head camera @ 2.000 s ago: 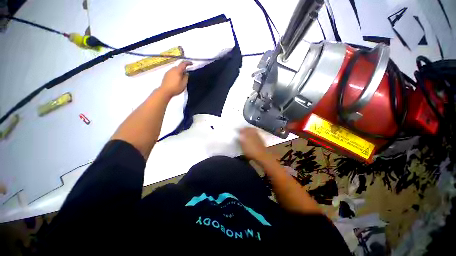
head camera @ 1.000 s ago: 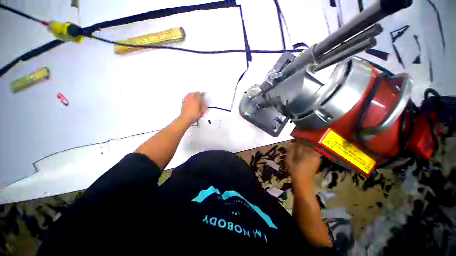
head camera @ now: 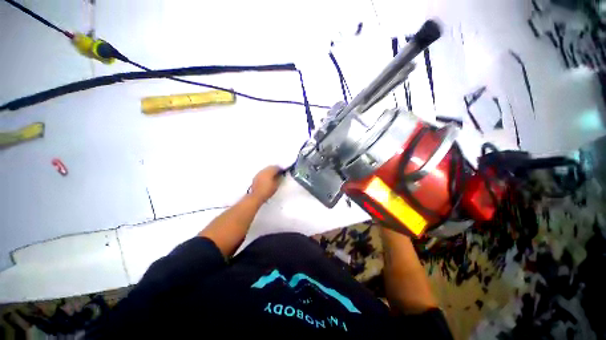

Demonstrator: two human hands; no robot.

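The cutting machine [head camera: 412,166] has a red and silver motor body, a yellow label, long silver rods and a flat silver front part by the edge of the lay. My left hand [head camera: 267,182] is on the white paper marker [head camera: 199,146], its fingertips at a small dark edge just left of the machine's front. Whether its fingers grip anything is not clear. My right forearm reaches up under the red body; my right hand is hidden behind the machine. Yellow weights [head camera: 189,101] lie on the paper.
A yellow and black cable connector [head camera: 92,48] lies at the upper left, its black cord running to the machine. A small red item [head camera: 60,166] lies on the paper. Black offcuts [head camera: 475,99] lie at the upper right. Dark scraps [head camera: 511,265] cover the floor.
The lifted paper and dark fabric now lie flat. My right hand has gone from the table to beneath the machine. The machine now stands close to my left hand, against the lay's edge.
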